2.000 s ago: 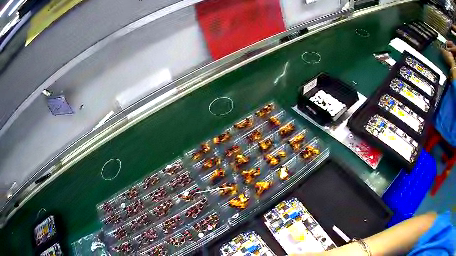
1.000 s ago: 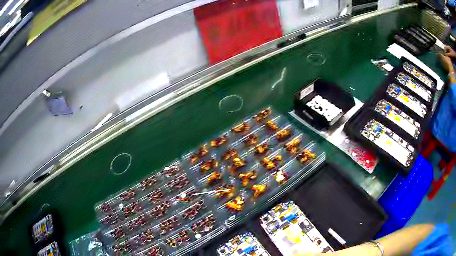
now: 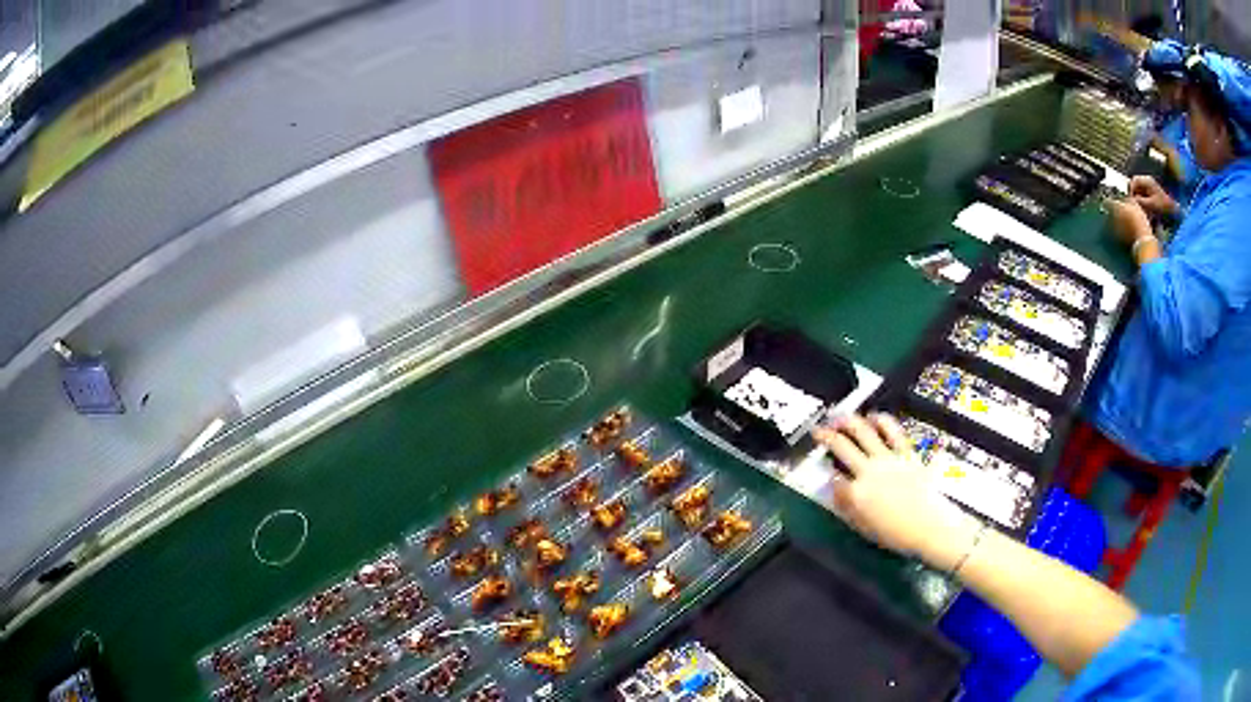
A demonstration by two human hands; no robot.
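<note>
My right hand (image 3: 889,483) is raised beside the small black parts bin (image 3: 775,388), which holds small white parts (image 3: 771,396). Its fingers are apart over the bin's right front corner and the near end of a board carrier (image 3: 1017,491); no part shows in it. My left hand is out of the picture. The nearest black carrier (image 3: 837,628) lies at the bottom edge, with one circuit board (image 3: 682,675) partly visible. A clear tray of yellow-orange wound parts (image 3: 576,587) lies left of it, next to a clear tray of dark red-brown parts (image 3: 360,638).
A carrier with several boards (image 3: 1008,351) stands at right. A person in blue (image 3: 1183,322) works beyond it. A blue crate (image 3: 1008,642) is below the bench edge. Dark carriers (image 3: 1039,183) lie farther back. A red sign (image 3: 546,178) is on the panel.
My right hand has moved up from the bottom edge to beside the bin. The view has shifted, so trays and boards sit lower and farther left, and the other person shows more.
</note>
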